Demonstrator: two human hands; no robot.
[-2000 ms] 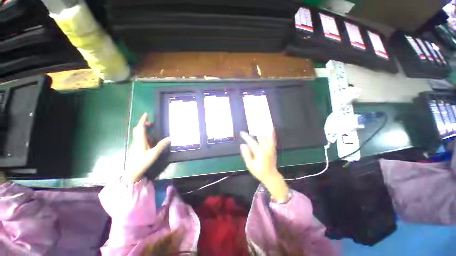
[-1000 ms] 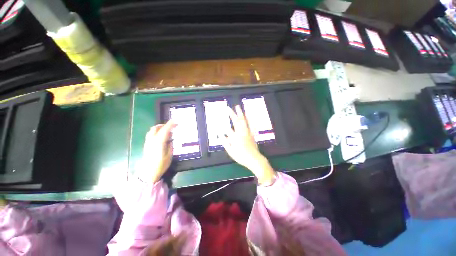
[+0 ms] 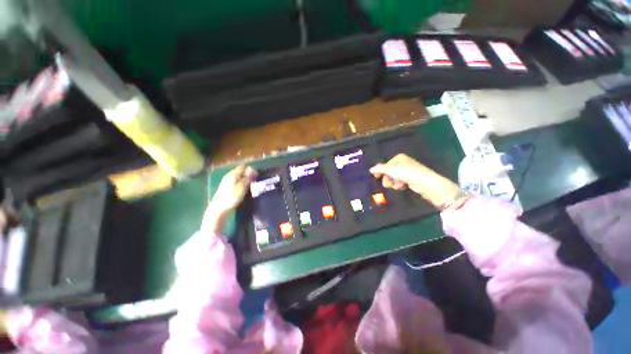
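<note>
Three smartphones lie side by side in a black phone tray (image 3: 318,240) on the green bench: the left (image 3: 273,214), the middle (image 3: 313,192) and the right one (image 3: 358,181). Each screen is dark with white text at the top and a green and an orange-red square at the bottom. The tray's rightmost slot (image 3: 401,153) holds no phone. My left hand (image 3: 234,191) is at the left phone's upper left edge, fingers bent. My right hand (image 3: 406,175) is at the right phone's right edge, fingers curled. Whether either hand pinches something is too blurred to tell.
Stacked black trays (image 3: 277,86) stand behind the wooden strip (image 3: 311,133). A yellow-wrapped post (image 3: 149,131) is at the back left. A white power strip (image 3: 470,124) with a white charger (image 3: 484,173) is right of the tray. Another phone tray (image 3: 456,77) lies at the back right.
The three screens have turned from white to dark with coloured squares. My right hand has moved right, from the middle phone to the right phone's edge. My left hand has moved up. The view has tilted.
</note>
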